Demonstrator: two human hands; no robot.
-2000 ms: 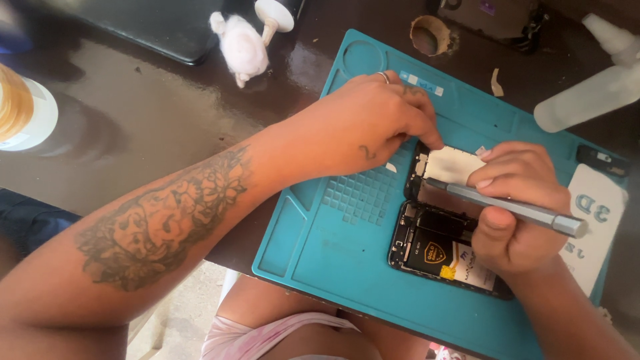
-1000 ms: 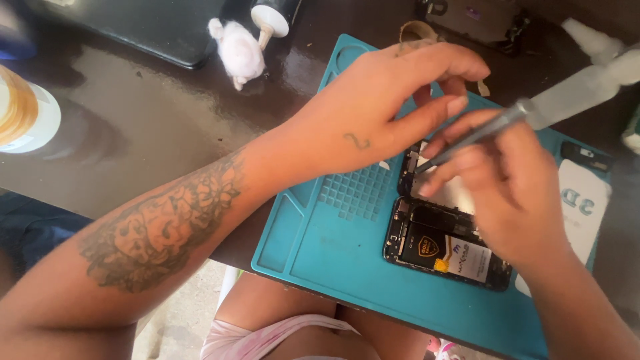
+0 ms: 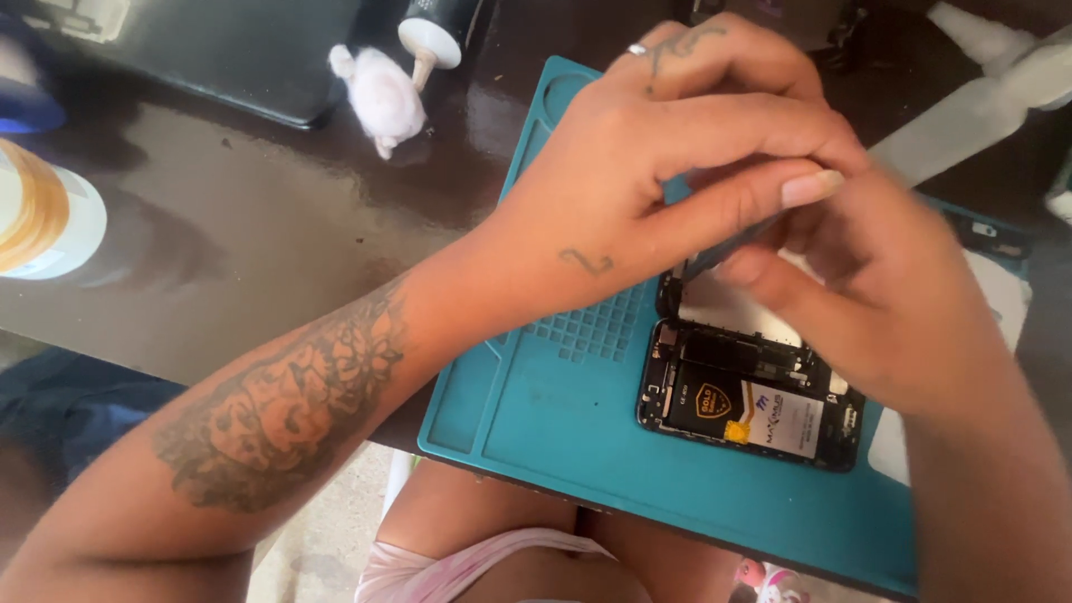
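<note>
An opened smartphone [image 3: 754, 394] lies on the teal silicone repair mat [image 3: 578, 435], its labelled battery [image 3: 749, 410] exposed. Behind it is the phone's detached-looking screen half [image 3: 729, 310], partly covered by my hands; whether a cable joins them cannot be told. My right hand [image 3: 871, 268] holds a slim dark tool [image 3: 724, 247] over the screen half, its tip near that part's left edge. My left hand [image 3: 712, 142] is raised above and against my right hand, its thumb and fingers bent around something hidden or around nothing; I cannot tell which.
A white cotton wad [image 3: 381, 100] touches a white-tipped dispenser [image 3: 431, 42] at the back. A clear plastic bottle [image 3: 963, 126] stands out at the back right. A white card [image 3: 997, 293] lies partly under my right wrist. A white tub [image 3: 50, 209] is at the far left.
My left hand has left the screen half's corner, where it was two seconds ago, and moved up and right to meet my right hand. My right hand still has the tool.
</note>
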